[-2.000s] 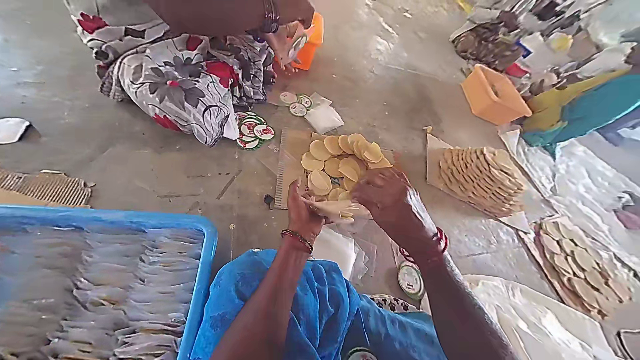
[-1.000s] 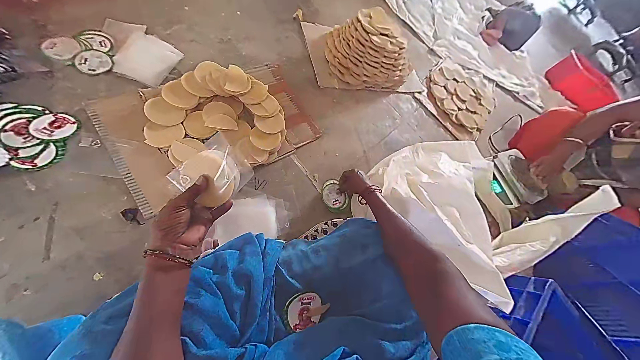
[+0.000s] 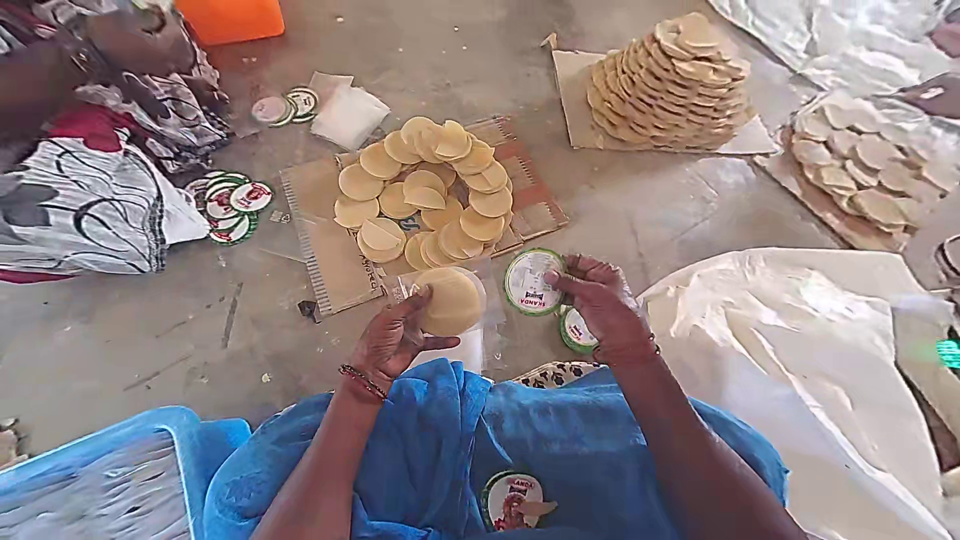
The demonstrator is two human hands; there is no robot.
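My left hand grips a clear plastic bag with a stack of thin round dough discs in it. Between the thumb and fingers of my right hand is a round printed label with a green edge, just right of the bag. Another round label lies on the floor below that hand. Beyond my hands, many pale discs lie in a ring on flattened cardboard. One more round label rests on the blue cloth over my lap. Clear bags partly show under my left hand.
Tall disc piles stand on cardboard at the right. A white sheet spreads beside my right arm. A blue crate of packets is at lower left. Labels, plastic sheets and an orange container lie near another person.
My right hand has come up from the floor labels with one label in its fingers. My left hand still holds the bagged discs. The view has swung right, then partly back.
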